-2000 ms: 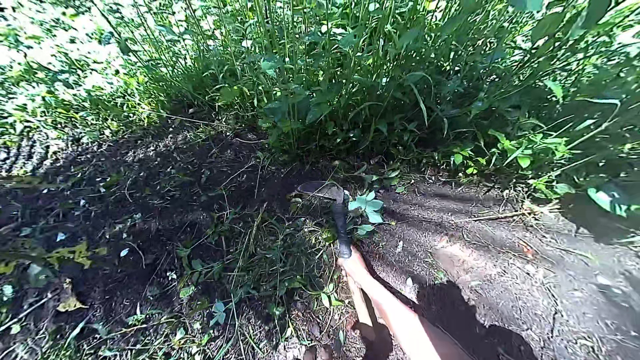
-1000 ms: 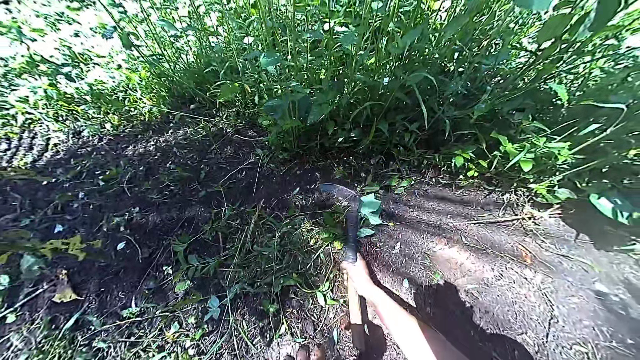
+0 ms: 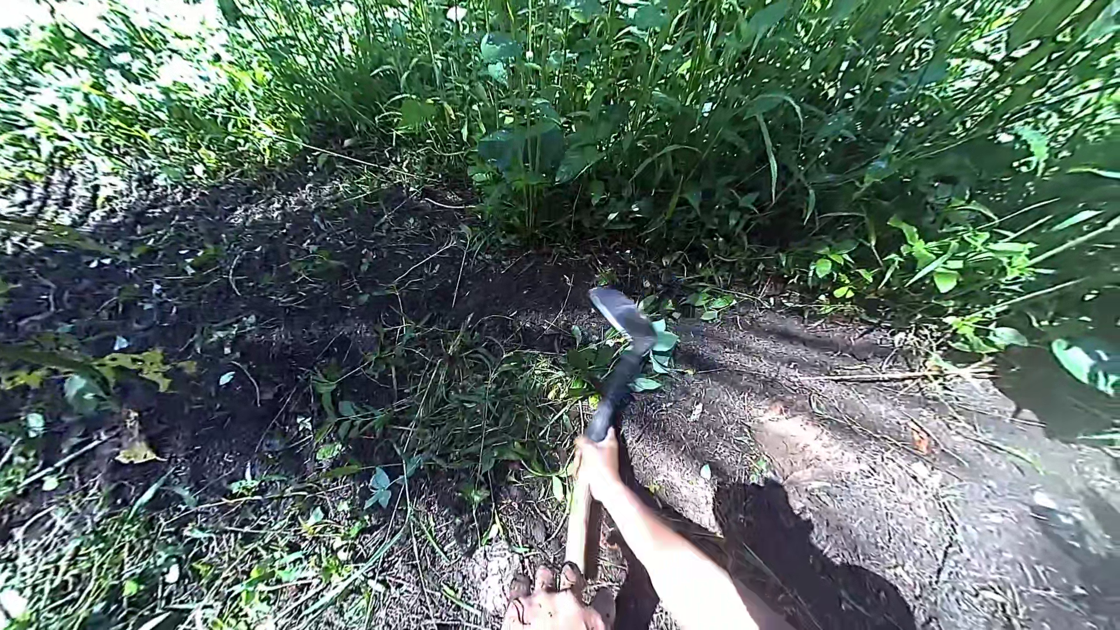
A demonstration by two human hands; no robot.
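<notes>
My right hand (image 3: 599, 465) is closed around the upper handle of a hand tool with a curved metal blade (image 3: 619, 311), sickle-like in shape. A black neck (image 3: 615, 395) joins the blade to a pale wooden handle (image 3: 579, 523), which runs down towards the bottom edge. The blade hangs over the line between dark soil and paler bare ground, beside a small broad-leaved plant (image 3: 662, 343). At the bottom edge, my left hand (image 3: 557, 608) shows soil-marked fingers by the handle's lower part; whether it grips the handle cannot be told.
Tall green grass and weeds (image 3: 647, 131) line the back. Dark soil with plant bits (image 3: 289, 289) lies left, with loose greenery (image 3: 472, 407) nearer the middle. Paler packed ground (image 3: 840, 455) is at the right, with a thin stick (image 3: 875, 376) and a shadow.
The blade has turned from pointing mostly left to slanting up and left, and the black neck now leans to the right. More of my left hand shows at the bottom edge.
</notes>
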